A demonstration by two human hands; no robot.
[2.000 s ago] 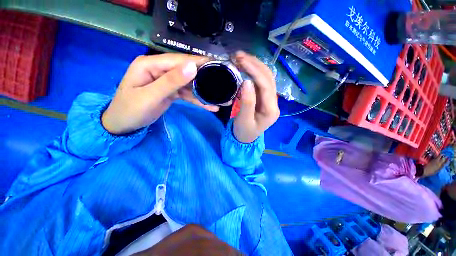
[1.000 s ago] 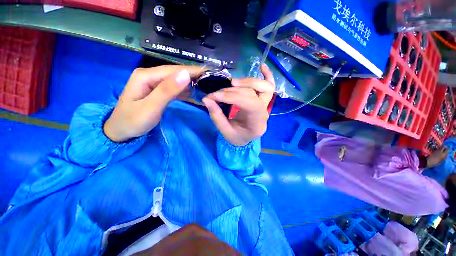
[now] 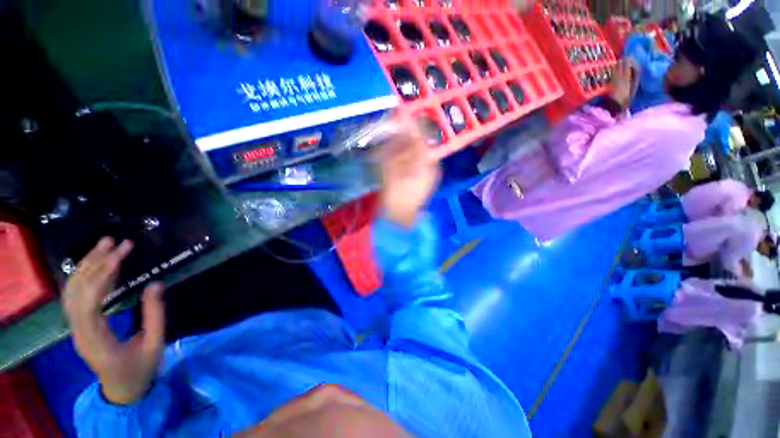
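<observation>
My left hand (image 3: 115, 325) is over the front edge of the black fixture plate (image 3: 162, 257), fingers apart and empty. My right hand (image 3: 406, 171) is blurred, raised beside the near corner of the red compartment tray (image 3: 530, 73), in front of the tester's right end. Whether it holds anything cannot be told. Several round black watch cases (image 3: 404, 81) sit in the tray's pockets; some pockets on its right side are empty.
The blue-and-white tester (image 3: 282, 81) stands between fixture and tray, with crumpled clear plastic (image 3: 274, 212) below it. A red tray (image 3: 21, 274) is at the left. People in pink smocks (image 3: 556, 167) are at the right.
The view has swung right. My hands have parted; the watch case they held between them is no longer seen there. My left hand is opened, my right hand has moved to the red tray.
</observation>
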